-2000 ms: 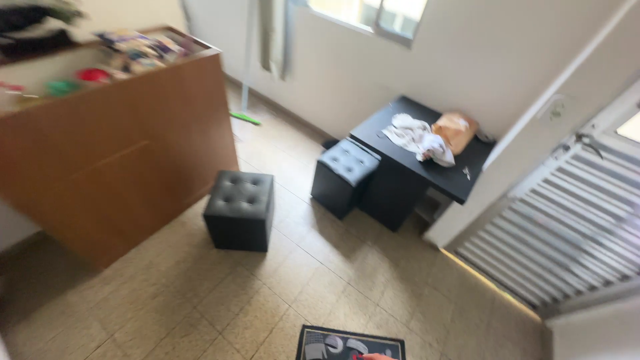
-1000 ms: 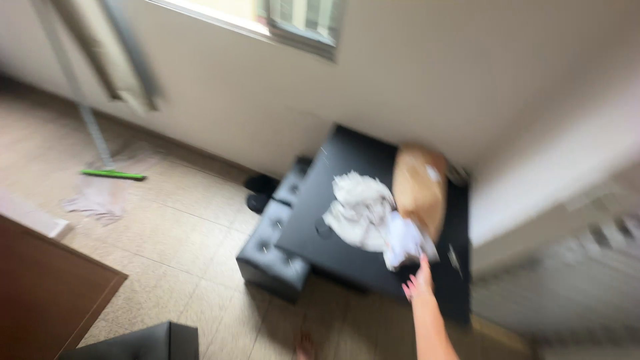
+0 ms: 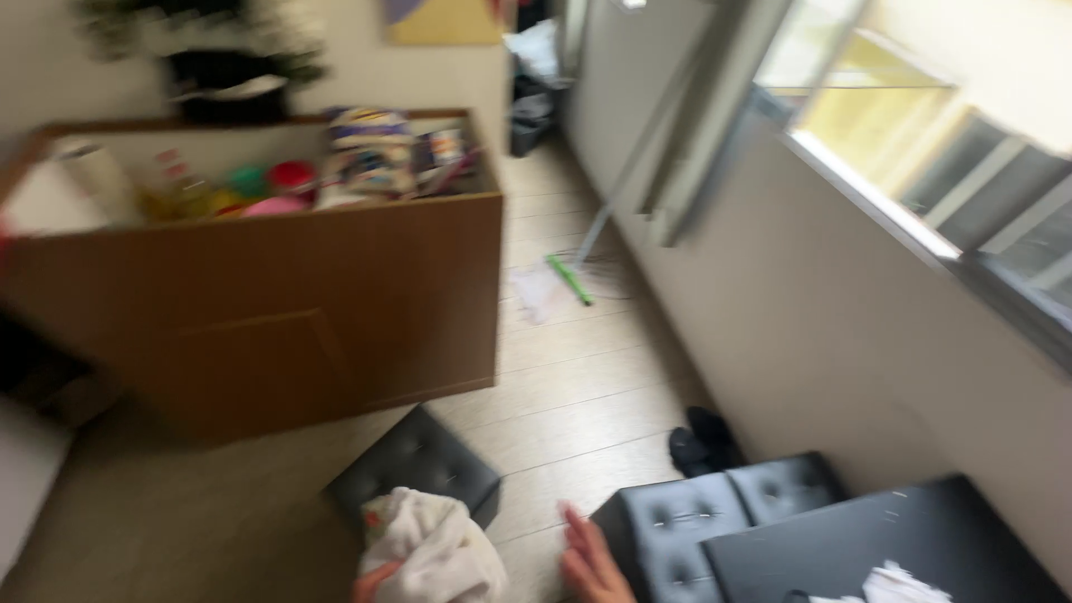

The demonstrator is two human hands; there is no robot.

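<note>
A bunched whitish cloth [image 3: 440,544] is in my left hand [image 3: 378,579], low in the view, in front of a black tufted stool [image 3: 419,461]. My right hand [image 3: 590,557] has its fingers extended and holds nothing; it is just left of another black tufted stool [image 3: 662,523]. Beside that stool stands a black table [image 3: 888,536], with part of a white cloth [image 3: 900,584] on it at the bottom edge. Blur softens the fingers of both hands.
A brown wooden counter [image 3: 402,285] holding packages and coloured containers stands at the left. A green-headed floor squeegee [image 3: 569,279] rests on a pale cloth [image 3: 538,293] by the wall. Black shoes [image 3: 703,440] lie near the stools. A window [image 3: 921,126] is at upper right.
The view has swung left toward the counter. The whitish cloth that lay on the black table is now in my left hand, which has come into view.
</note>
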